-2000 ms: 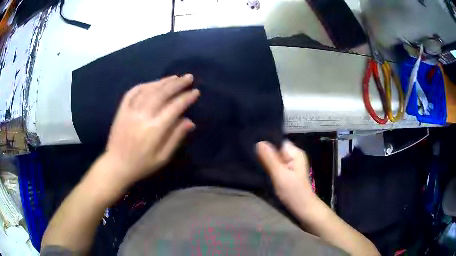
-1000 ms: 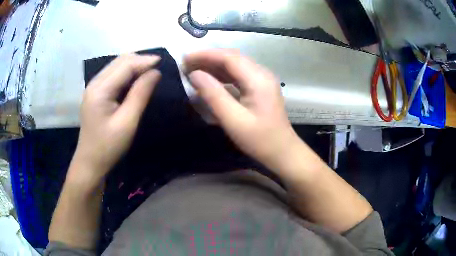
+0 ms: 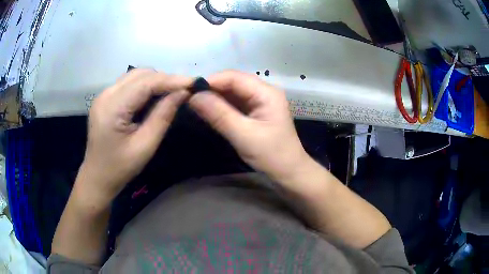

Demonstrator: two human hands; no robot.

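Note:
Black cloth (image 3: 179,128) hangs below and between my hands, over the table's front edge, dark against the dark area under it. My left hand (image 3: 131,115) pinches its upper edge between thumb and fingers. My right hand (image 3: 249,115) pinches the same edge just to the right, with the fingertips of both hands nearly touching. A small dark fold shows between the fingertips. A small dark corner shows behind my left hand. Most of the cloth is hidden by my hands or lost in the dark.
The white table (image 3: 134,37) bears a ruler tape (image 3: 343,113) along its front edge. Scissors (image 3: 412,91) with red and yellow loops lie at right, beside a blue tray (image 3: 456,104) with white strips. A dark strip (image 3: 378,21) lies behind. A blue basket (image 3: 21,187) stands at lower left.
The cloth lay spread on the table, then was gathered up; it now hangs lower at the front edge. My right hand moved left beside my left hand. The white piece seen earlier no longer shows.

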